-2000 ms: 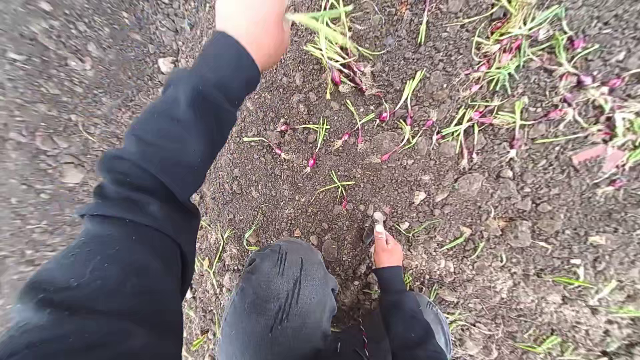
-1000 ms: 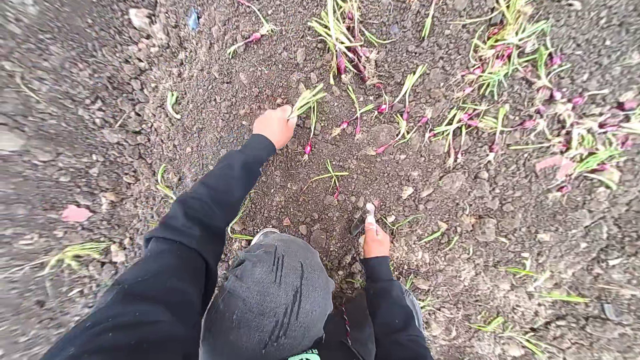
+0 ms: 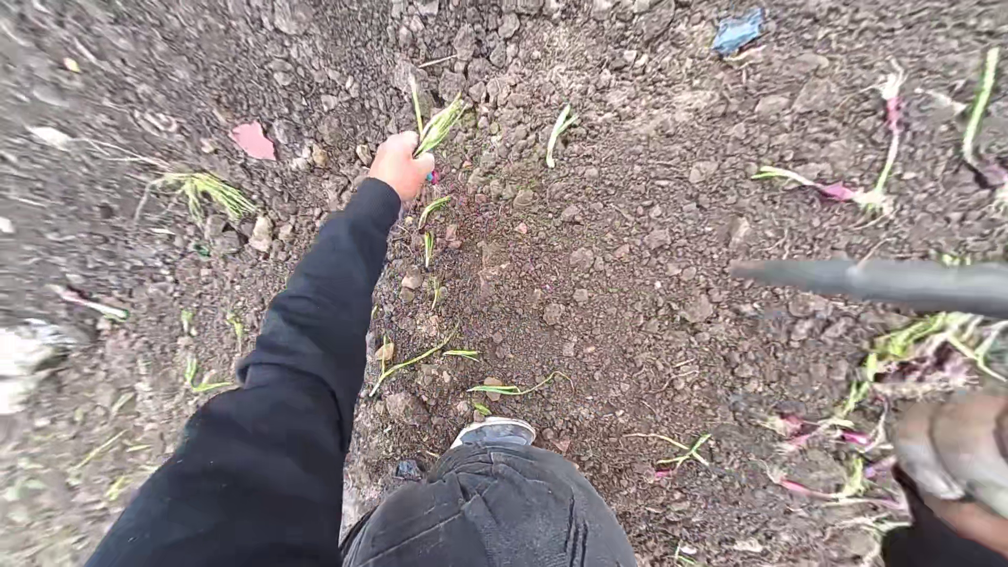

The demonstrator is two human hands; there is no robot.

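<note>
My left hand (image 3: 403, 167), at the end of a black sleeve, is closed around a small bunch of onion seedlings (image 3: 441, 126) over the soil at upper left. Their green tops stick out past my fingers; a bit of purple shows under the hand. My right hand (image 3: 957, 453) is blurred at the lower right edge, its fingers curled. Above it a dark pointed tool (image 3: 858, 277) reaches in from the right edge; whether my hand holds it cannot be told. Red onion seedlings (image 3: 843, 189) lie at upper right, and more (image 3: 835, 488) lie beside my right hand.
Small green shoots (image 3: 429, 248) stand in a line below my left hand. My knee (image 3: 496, 512) and shoe (image 3: 494, 431) are at the bottom. A wilted tuft (image 3: 206, 193), a pink scrap (image 3: 253, 140), a blue scrap (image 3: 738, 31) and a pale rock (image 3: 24, 358) lie on the stony soil.
My left hand has moved left, away from the scattered seedlings, with the bunch still in it. The view has swung left. The pointed tool has come into view at the right.
</note>
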